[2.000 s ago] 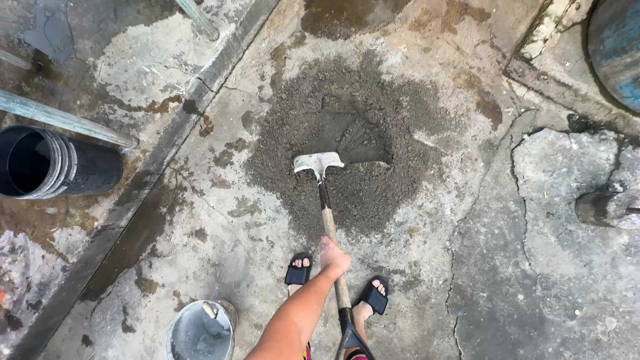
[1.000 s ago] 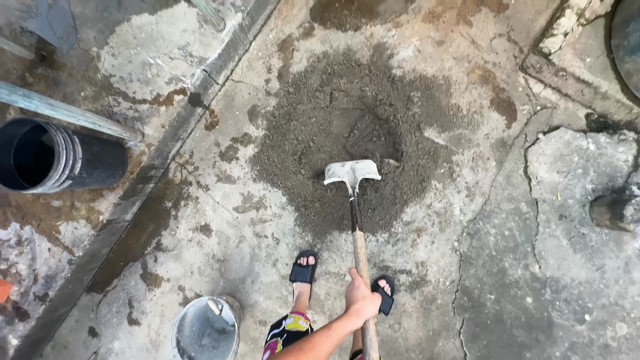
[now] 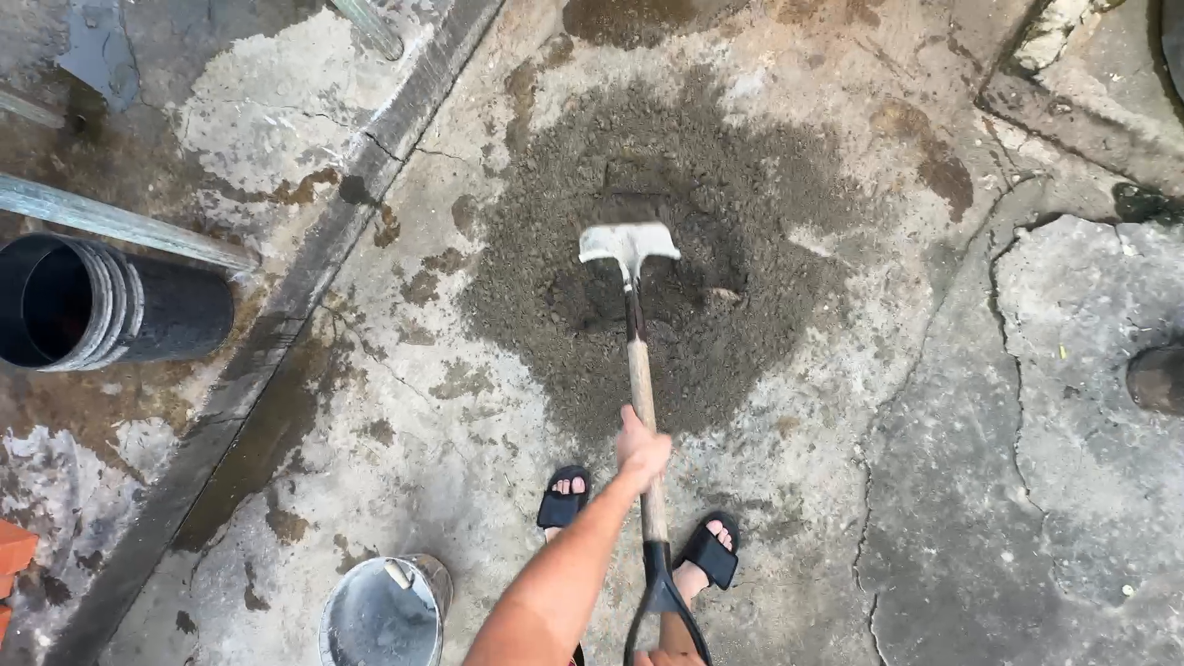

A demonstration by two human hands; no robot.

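My left hand [image 3: 643, 451] is wrapped around the wooden shaft of a shovel [image 3: 640, 388]. At the bottom edge, my right hand [image 3: 668, 658] is on the black D-handle, mostly cut off by the frame. The shovel's pale blade top [image 3: 630, 242] lies over a round spread of damp grey mortar mix [image 3: 592, 370] on the concrete; the lower blade is dark and blurred against the mix. Hollows and a loose lump show around the blade.
A bucket with a tool handle in it [image 3: 333, 615] stands left of my sandalled feet. Beyond a low concrete curb [image 3: 319, 268] are a black bucket [image 3: 185, 310] and a metal pole [image 3: 120, 222]. Orange bricks [image 3: 14, 548] show at the left edge.
The shovel blade has moved away from me, further into the mix, after being nearer my feet one second ago. The mix's middle is more broken up than two seconds ago.
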